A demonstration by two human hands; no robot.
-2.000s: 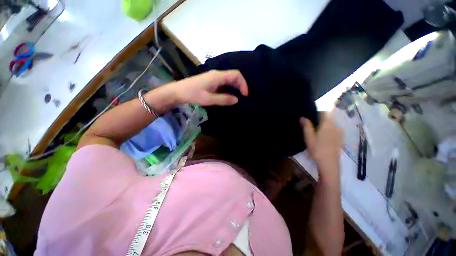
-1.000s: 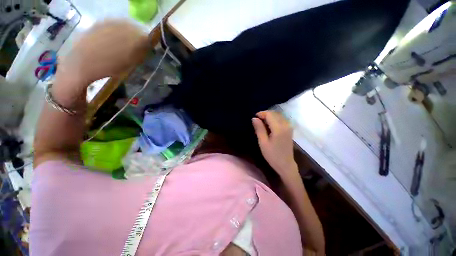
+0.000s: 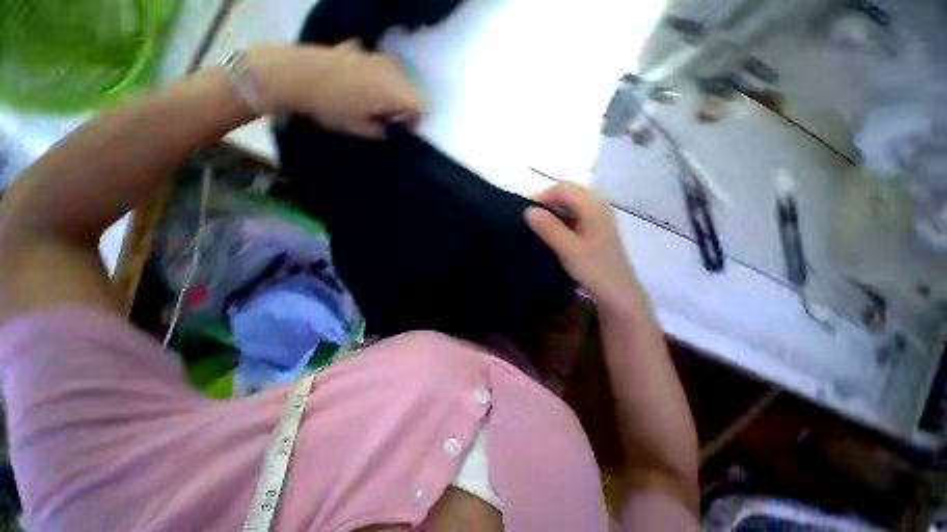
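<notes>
A black garment (image 3: 436, 229) lies across my lap and the table's front edge, with another part of it at the top of the picture. My left hand (image 3: 358, 91) grips its upper edge at the upper left, with the wrist bent over the cloth. My right hand (image 3: 584, 234) pinches the same edge farther right, thumb on top. The edge runs stretched between both hands. The cloth under the fingers is hidden.
The sewing machine's needle area (image 3: 631, 109) is at the upper right, blurred. Black snips (image 3: 703, 223) and a second slim dark tool (image 3: 791, 239) lie on the machine bed. A plastic bag with light blue cloth (image 3: 286, 327) is beside my lap. A green fan (image 3: 83, 52) is at upper left.
My left hand has come from the left table onto the garment and grips it. My right hand now holds the edge higher up. The garment has been pulled away from the needle area. The view has shifted.
</notes>
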